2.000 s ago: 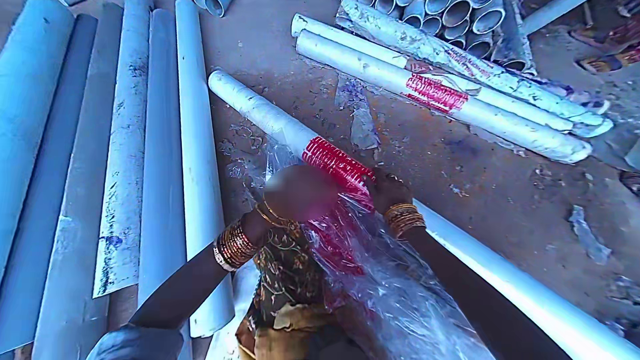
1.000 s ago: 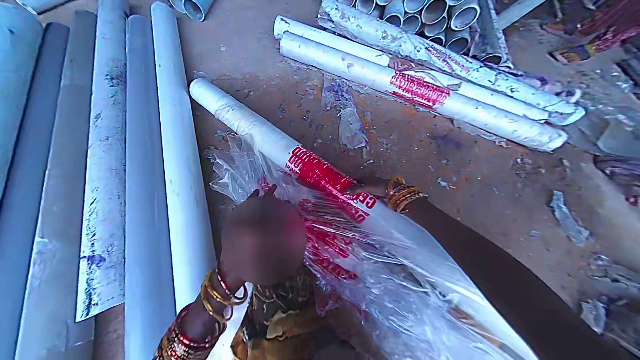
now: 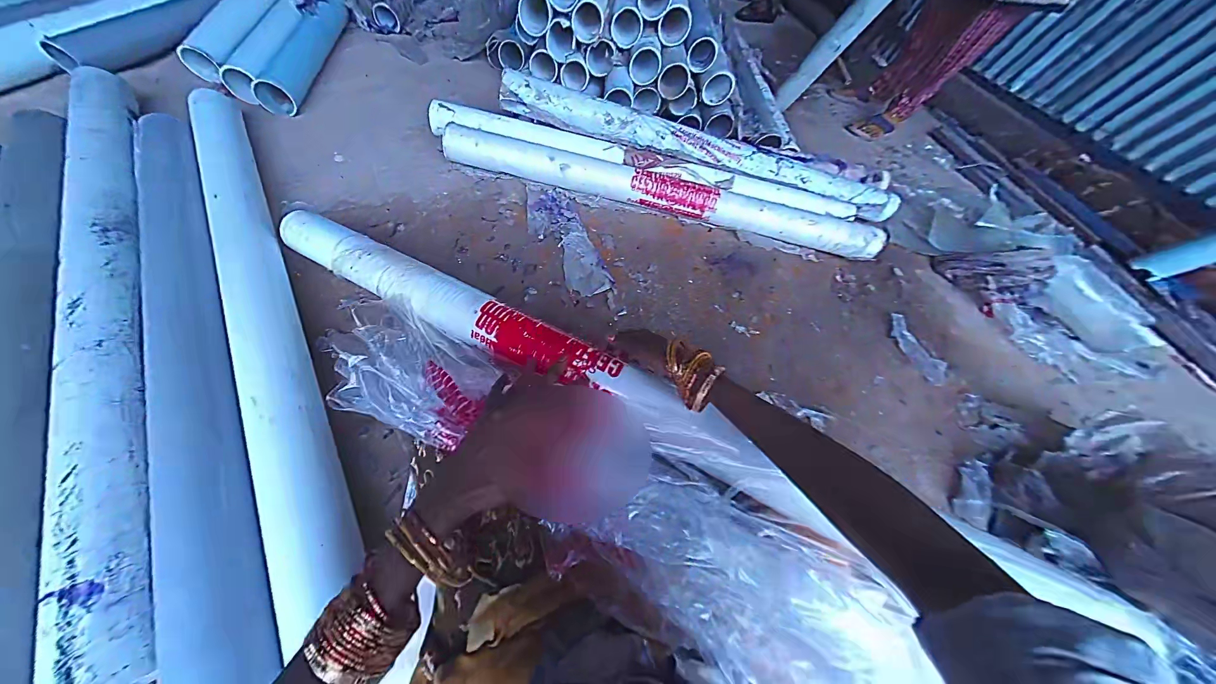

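A long white pipe [image 3: 389, 269] runs diagonally from upper left to lower right, with red-printed wrapping round its middle. My right hand [image 3: 646, 353] lies against the pipe's far side at the lower end of the red print. My left hand [image 3: 484, 446] is at the near side, its fingers by the red print; a blurred patch covers part of it, so its grip cannot be made out. Crumpled clear plastic film [image 3: 731, 551] with red print spreads below the pipe, over my lap and out to the left of my left hand.
Several long pipes [image 3: 275, 380] lie side by side at left, with short pipes [image 3: 294, 57] beyond. Farther off are wrapped pipes [image 3: 560, 166] and a stack of pipes [image 3: 646, 62]. Plastic scraps [image 3: 917, 349] litter the ground at right, before a corrugated sheet wall [image 3: 1111, 85].
My left hand has moved from the loose film up to the pipe beside the red print. My right hand remains at the pipe. The view has shifted to show more at the right.
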